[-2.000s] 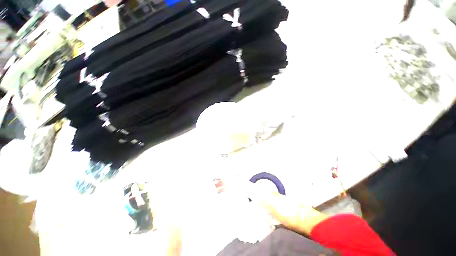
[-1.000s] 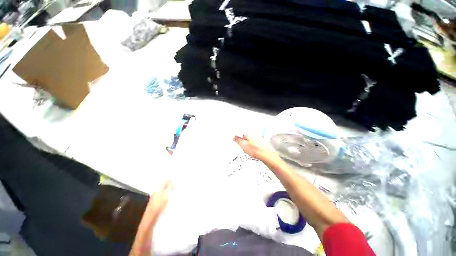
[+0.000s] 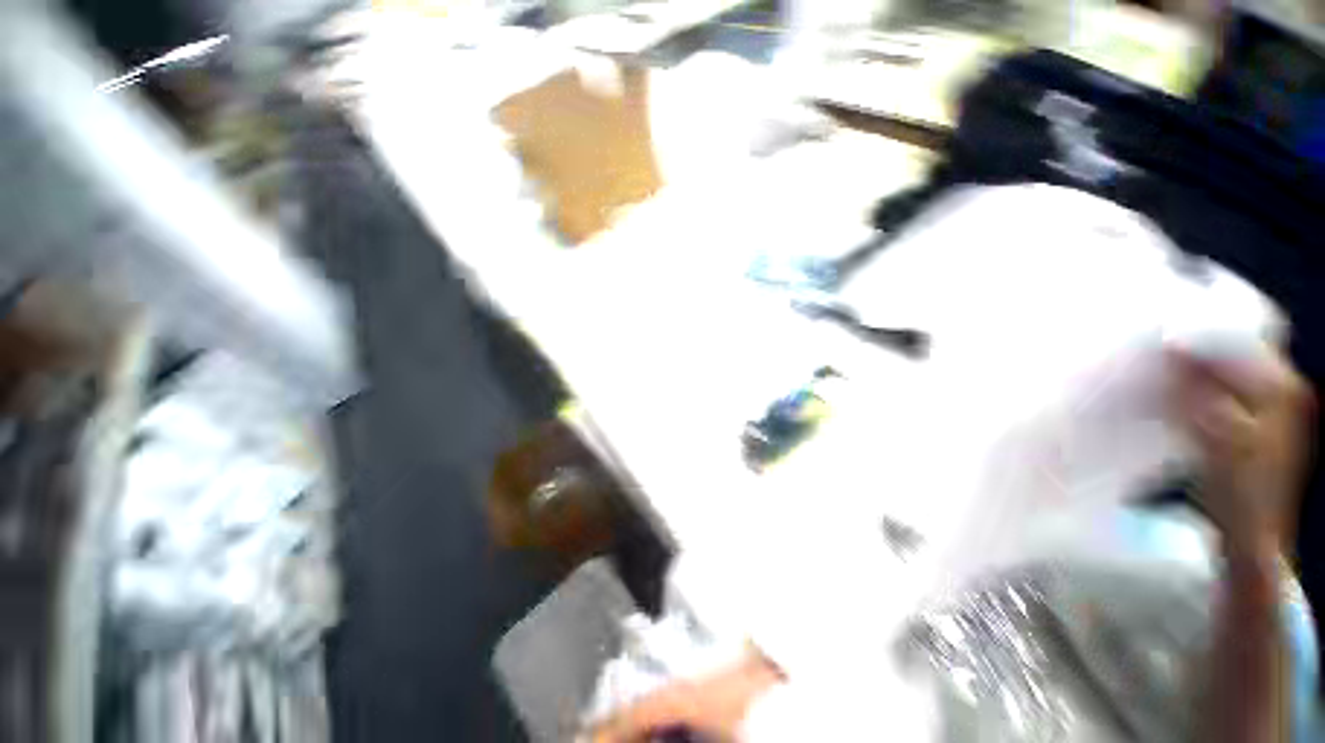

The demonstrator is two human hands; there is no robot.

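Observation:
The picture is strongly blurred. A large pale white plastic sheet or bag (image 3: 1046,319) is lifted and spread over the table at the right. My right hand (image 3: 1242,421) grips its right side. My left hand (image 3: 705,704) is low at the bottom edge, blurred and cut off, beside white material; its grip cannot be made out. The small dark tape dispenser (image 3: 789,424) stands on the white table left of the sheet. The dark blue tape roll is not visible.
Black fabric bundles (image 3: 1192,174) lie at the back right. A brown cardboard piece or box (image 3: 589,153) is on the table's far part. A pale stool seat (image 3: 574,653) is below the table edge, beside the dark aisle (image 3: 414,479). Shiny clear plastic (image 3: 1003,653) lies at lower right.
The view has swung left, towards the aisle. My right hand, empty a second ago, has come up with the white sheet. My left hand now shows lower, at the bottom edge.

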